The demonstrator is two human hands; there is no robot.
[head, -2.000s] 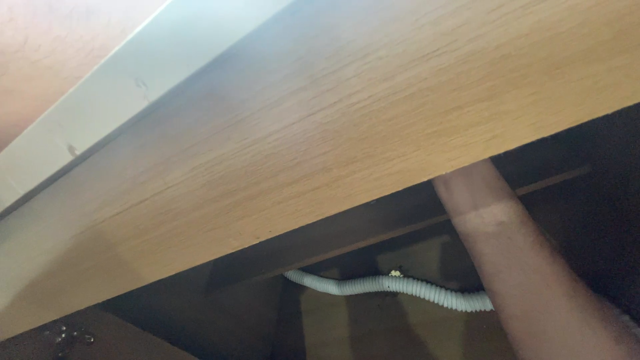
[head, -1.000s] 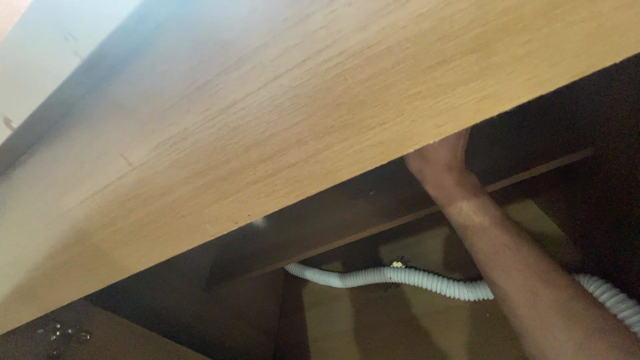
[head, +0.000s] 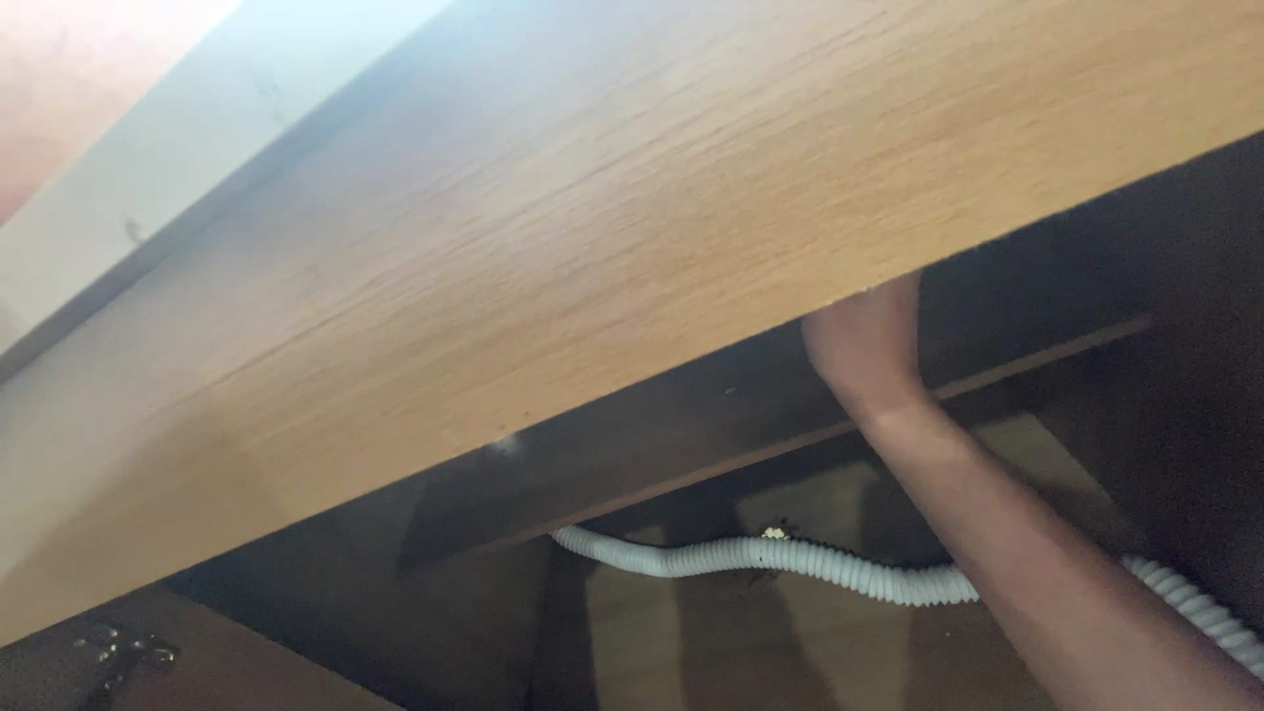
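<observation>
My right hand (head: 869, 341) reaches up behind the lower edge of a wood-grain panel (head: 612, 217), inside a dark cabinet. Its fingers are hidden by the panel, so what they touch or hold cannot be seen. Only the back part of the hand, the wrist and the forearm show, coming in from the lower right. Beneath the wrist a narrow board edge (head: 691, 476) runs across the dark interior. A white corrugated hose (head: 839, 565) passes behind the forearm and shows again at the right. My left hand is out of view.
A pale strip (head: 188, 148) slants across the upper left, beside the panel. Near the hose's middle is a small ragged pale spot (head: 775, 533) on the back surface. Shiny metal hardware (head: 123, 647), perhaps a hinge, sits on a board at the lower left.
Two seconds ago only the forearm and wrist area showed below the panel; now part of the hand shows too. The right stretch of hose has come into sight. The view has shifted somewhat.
</observation>
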